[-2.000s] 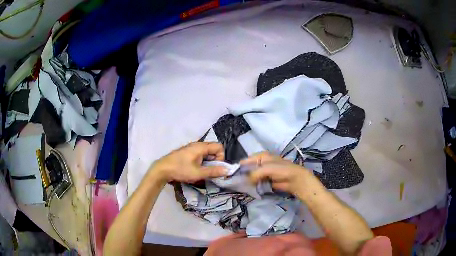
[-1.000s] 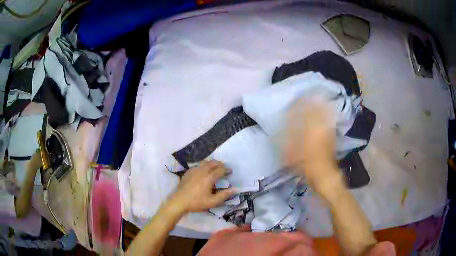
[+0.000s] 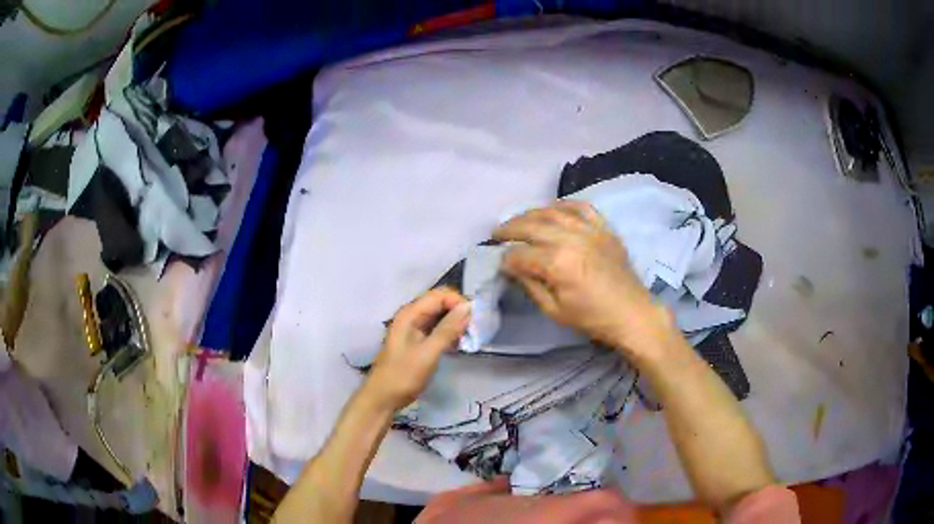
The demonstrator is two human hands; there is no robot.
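Note:
A pile of cut garment panels (image 3: pixel 655 230), with pale blue-white reverse and dark speckled face, lies on the pink-lilac table (image 3: pixel 410 154). A fanned stack of panels (image 3: pixel 512 394) lies nearer to me. My left hand (image 3: pixel 420 343) pinches the near edge of a pale fabric piece (image 3: pixel 483 297) between thumb and fingers. My right hand (image 3: pixel 558 261) is over the upper part of the same piece, fingers bent at its edge; the fingertips are partly hidden and I cannot tell how firmly they grip. The piece is raised between both hands above the dark panel beneath.
A grey-beige pointed plate (image 3: pixel 709 94) and a dark metal-edged iron (image 3: pixel 856 135) are at the far right. On the left table stand another iron (image 3: pixel 118 319) and a heap of panels (image 3: pixel 154 184). A pink pad (image 3: pixel 217 435) lies at its corner.
My right hand has moved left from the pile to the pale piece. My left hand has gone from resting flat on the panels to pinching the piece's edge. The coworker's hand has left the iron.

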